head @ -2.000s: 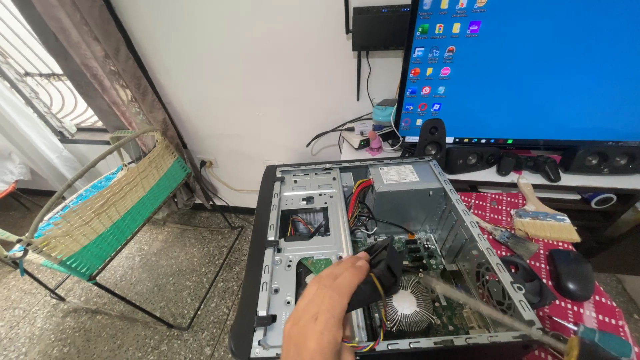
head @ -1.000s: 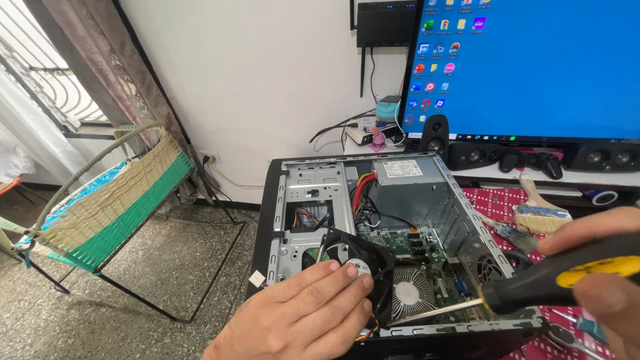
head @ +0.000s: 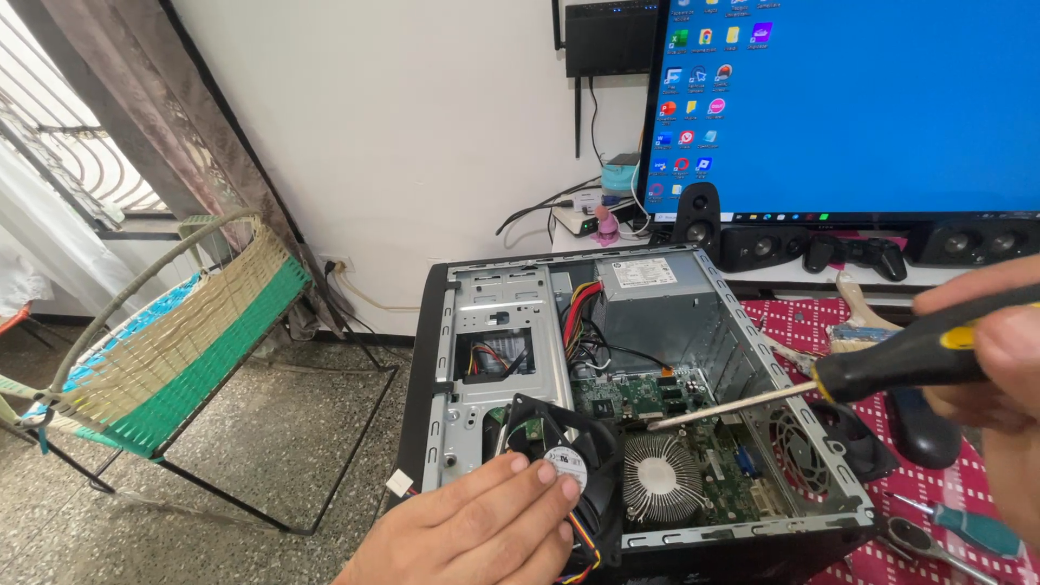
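An open desktop computer case (head: 443,349) lies on its side in front of me. My left hand (head: 479,528) holds a black cooling fan (head: 597,463) by its hub and frame, over the lower edge of the case; colored wires and a white connector (head: 399,483) hang from it. My right hand (head: 1003,366) grips a screwdriver (head: 902,357) with a black and yellow handle. Its blade points left, with the tip over the motherboard (head: 642,396), just above the round aluminum heatsink (head: 662,479). A metal power supply (head: 650,284) sits at the case's far end.
Right of the case, a red patterned cloth (head: 780,321) bears a paintbrush (head: 861,313), another black fan (head: 853,439), a computer mouse (head: 924,426), a teal-handled screwdriver (head: 975,528) and a ratchet wrench (head: 926,544). Behind stand speakers (head: 764,246) and a monitor (head: 845,106). A woven chair (head: 203,349) stands left.
The fan has turned in my left hand, so its hub and label now show. My right hand has come into view with the screwdriver, whose tip has risen from the case's near edge to above the heatsink.
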